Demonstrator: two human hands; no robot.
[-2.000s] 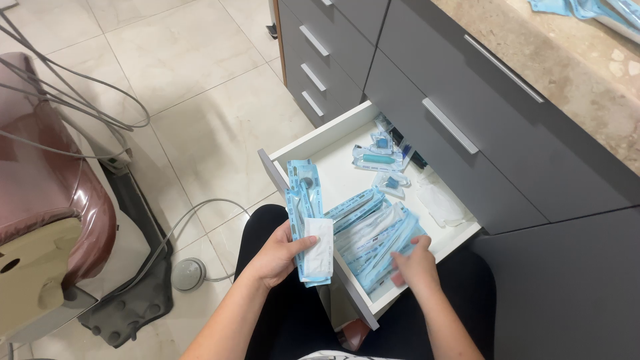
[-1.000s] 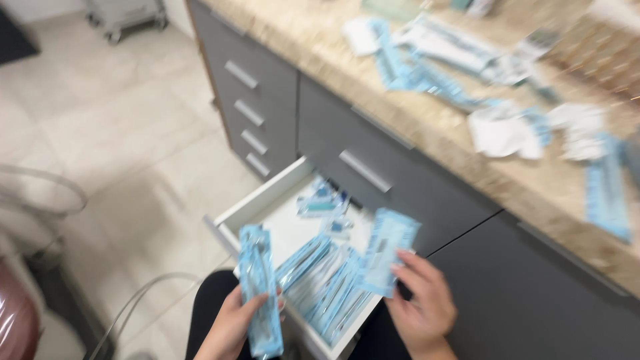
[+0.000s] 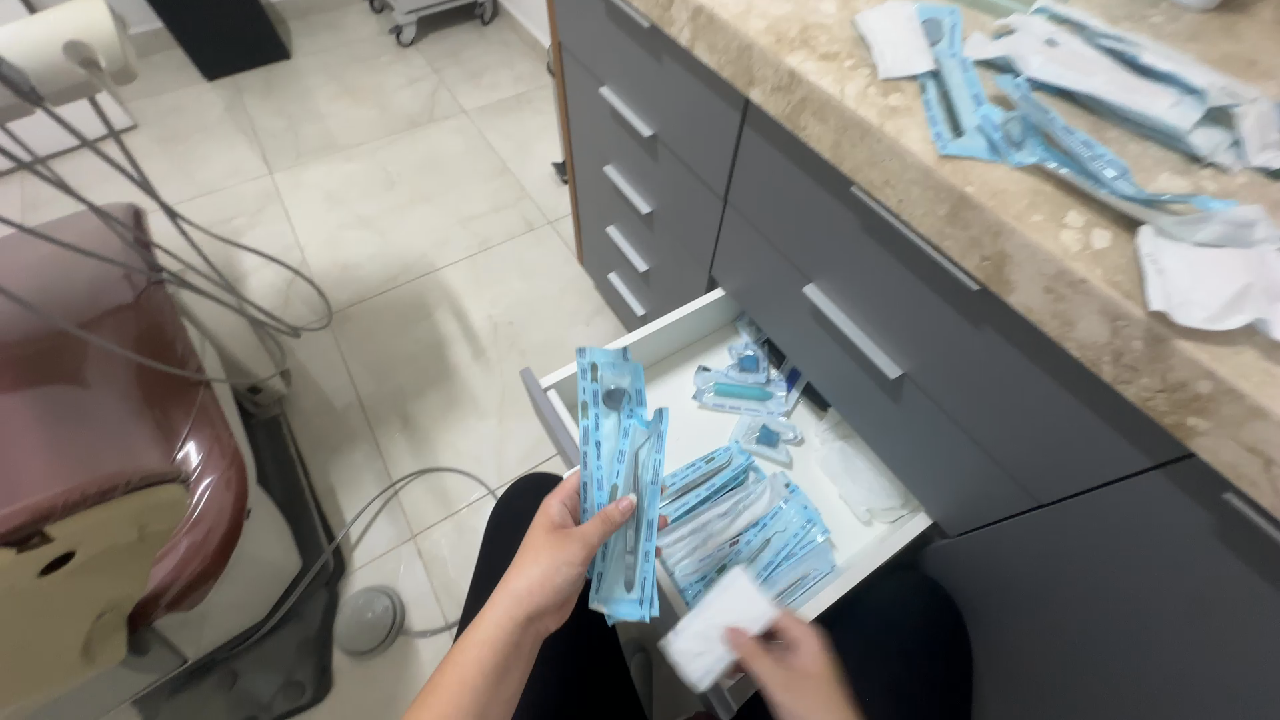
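My left hand (image 3: 575, 545) holds blue-edged sterilization pouches (image 3: 622, 480) upright over the drawer's near left corner; a dental mirror and metal instruments show through their clear film. Low in the view, my right hand (image 3: 795, 665) grips a white packet (image 3: 720, 627), blurred, by its right end. Beneath and between both hands is the pulled-out white drawer (image 3: 660, 332). More pouches with metal instruments (image 3: 790, 530) lie fanned in its near part. Farther back are small clear packs with blue pieces (image 3: 768, 437) and a pack with a teal item (image 3: 742, 390). A whitish clear bag (image 3: 865, 475) rests at the right side.
A stone countertop (image 3: 1010, 230) at the right carries opened pouches (image 3: 960, 90) and crumpled white paper (image 3: 1205, 270). Grey cabinet fronts (image 3: 650, 180) with bar handles stand below. At the left are a dental chair (image 3: 120, 400), hoses (image 3: 230, 310) and a round foot control (image 3: 368, 620) on the tiled floor.
My right hand has moved down from beside the drawer's right side, where it held a blue pouch, and now has the white packet. My left hand still holds pouches. The view has shifted.
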